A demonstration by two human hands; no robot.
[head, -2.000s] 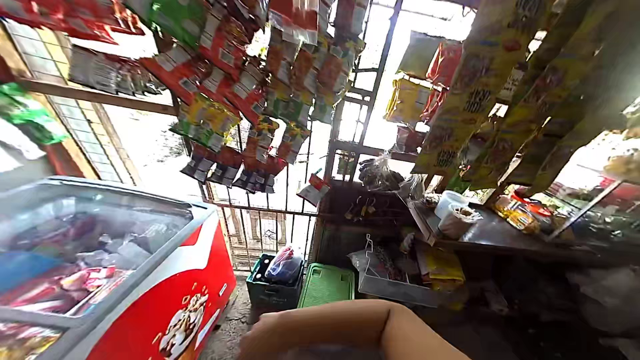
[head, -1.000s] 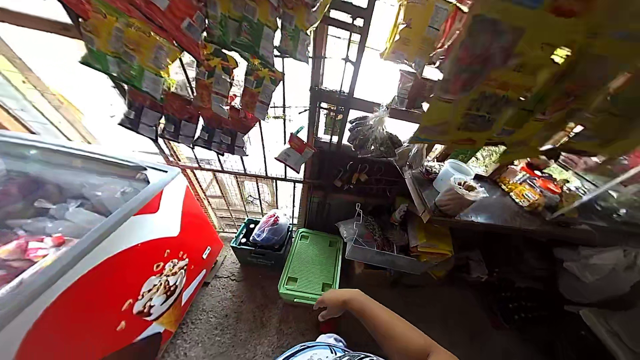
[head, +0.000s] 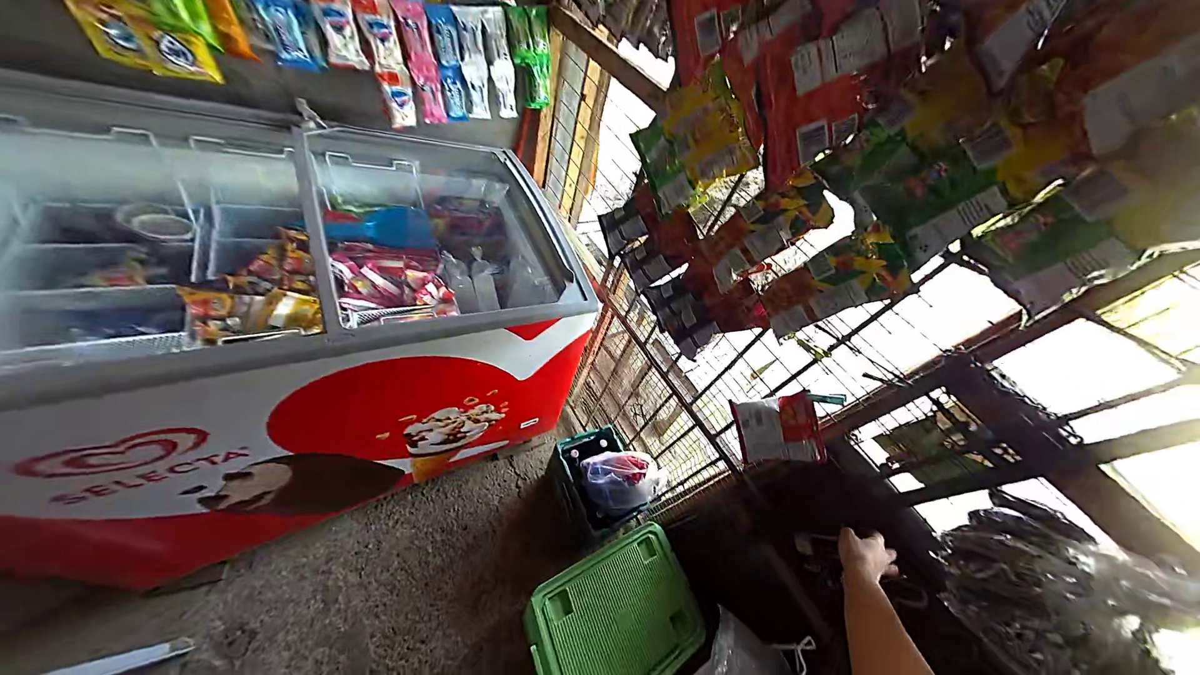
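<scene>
One hand, which looks like my right hand, reaches into the dark corner at the lower right, its arm rising from the bottom edge. Its fingers are bent beside small dark items; whether they hold anything is unclear. Right of it hangs a bundle in clear plastic. Above it a red and white packet hangs by the wire grille. To the left lies a green plastic lid, near a dark green crate with a tied plastic bag in it. My left hand is out of view.
A red and white ice cream chest freezer with glass lids lines the left side, holding wrapped goods. Strips of sachets hang above it. Rows of snack packets hang before the grille. Concrete floor lies before the freezer.
The view has swung left and tilted, bringing more of the freezer into sight. The hand, by the green lid a second ago, is now in the dark corner beside the hanging plastic bundle.
</scene>
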